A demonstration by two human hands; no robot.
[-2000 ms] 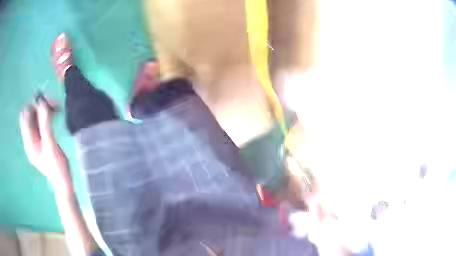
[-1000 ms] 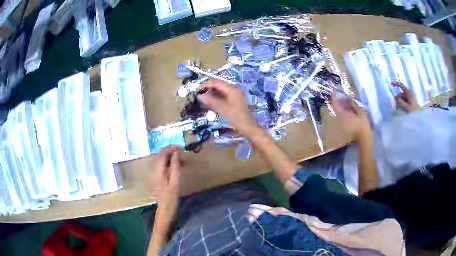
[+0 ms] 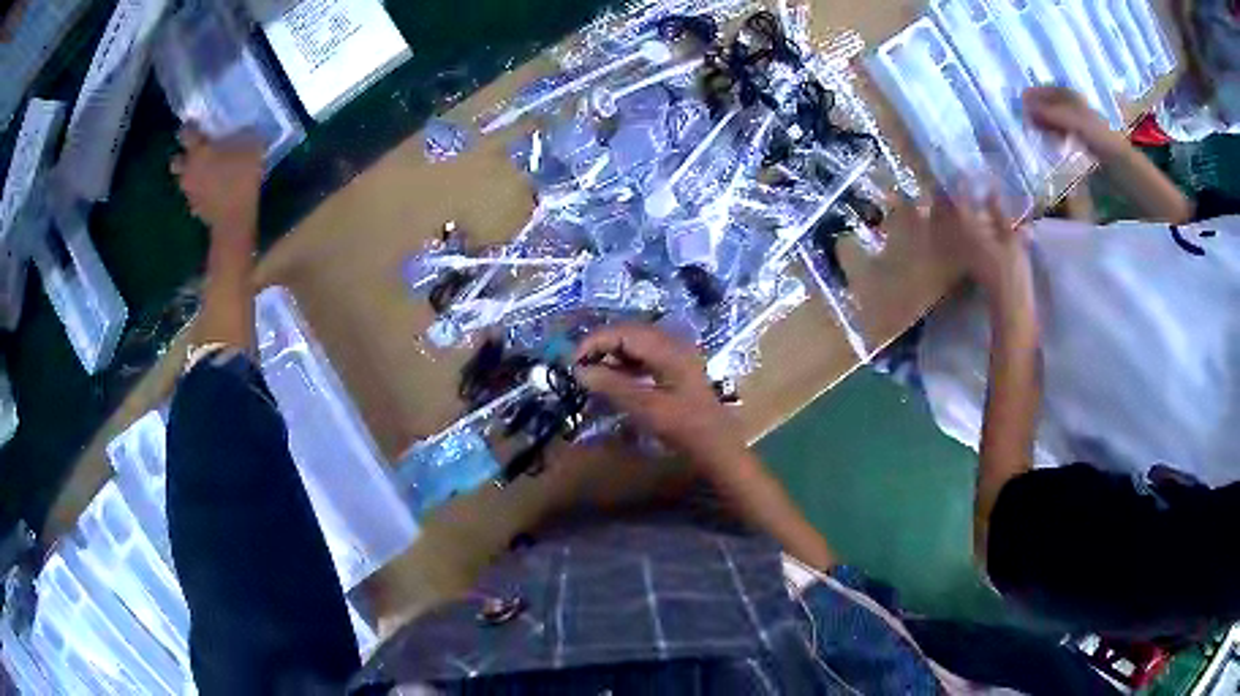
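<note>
My left hand (image 3: 222,177) reaches to the upper left and is at the near end of a translucent tray (image 3: 229,84); whether its fingers grip it is unclear. My right hand (image 3: 656,385) is over the near edge of the pile, beside short black cables (image 3: 547,415). Its fingers are bent and blurred, so I cannot tell if they hold anything. A light-blue card (image 3: 452,469) lies left of the cables. A long white blister tray (image 3: 326,428) lies under and beside my left forearm. Slim clear-wrapped parts (image 3: 558,279) lie behind the cables.
Overlapped trays (image 3: 123,544) lie at the lower left. A large mixed pile of clear square parts (image 3: 646,150) and black cables (image 3: 782,82) covers mid-table. A white printed box (image 3: 333,52) is at the top. A co-worker's hands (image 3: 982,231) are at the right, by more trays (image 3: 966,102).
Since one second ago, my left hand has gone from the blue card to the far upper-left tray. My right hand has moved nearer the table's front edge. The view has turned.
</note>
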